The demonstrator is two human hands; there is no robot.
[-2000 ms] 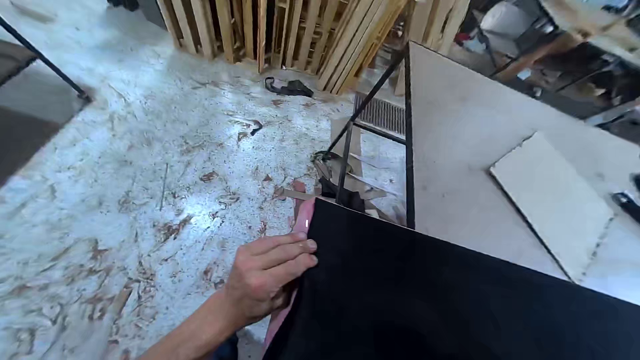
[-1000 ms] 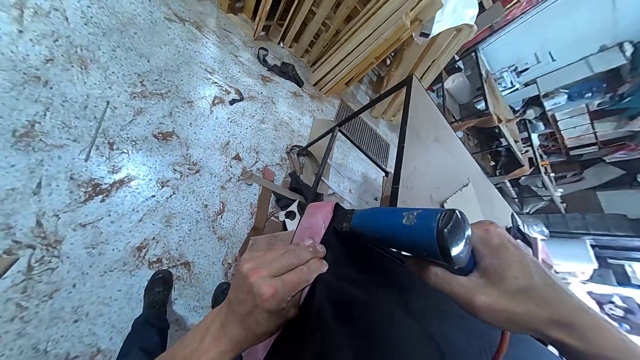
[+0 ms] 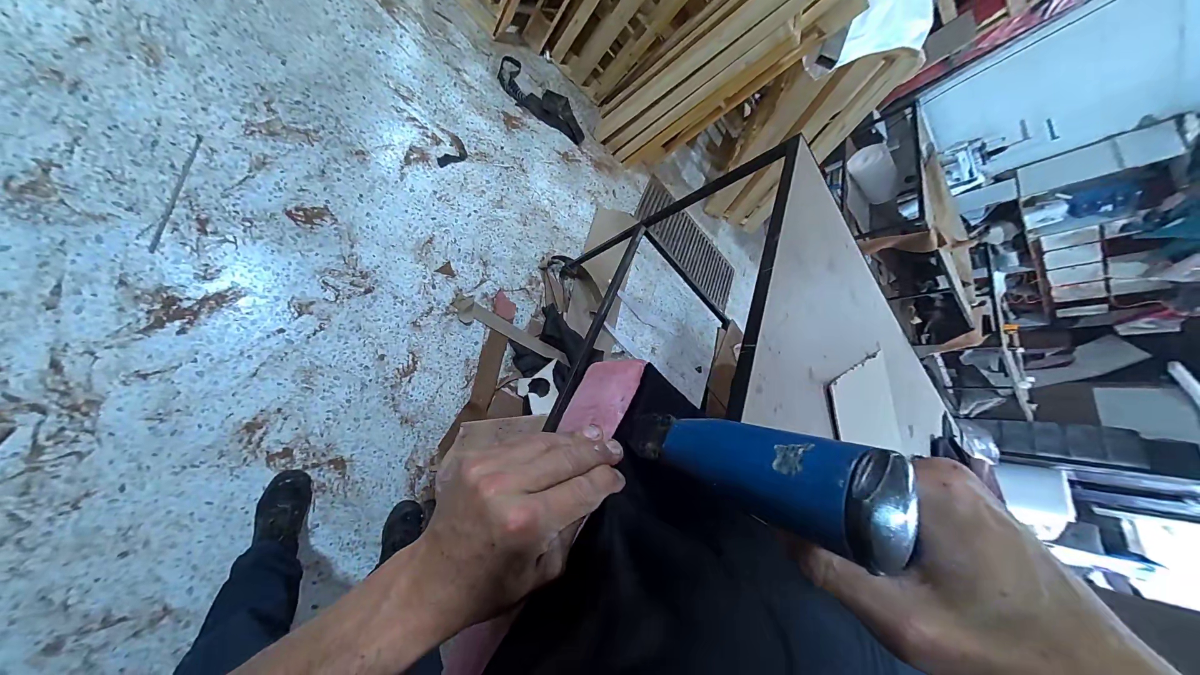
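Observation:
My left hand (image 3: 525, 502) pinches the edge of a black fabric sheet (image 3: 656, 581) together with a pink strip (image 3: 605, 394), which looks like foam. A blue pneumatic staple gun (image 3: 769, 464) is in my right hand (image 3: 947, 562), at the right. Its dark nose rests at the black fabric's edge beside the pink strip, just right of my left fingertips. My right fingers are partly hidden under the tool.
A worktable with a pale top (image 3: 811, 309) and a dark metal frame (image 3: 783, 206) stands ahead, a loose board piece (image 3: 867, 403) on it. Wooden frames (image 3: 712, 80) are stacked beyond. Scraps (image 3: 506, 328) and a black strap (image 3: 548, 108) lie on the speckled floor (image 3: 356, 216).
My right hand, not visible two seconds ago, has come in from the right with the blue tool. My left hand stays on the fabric edge. The view has turned.

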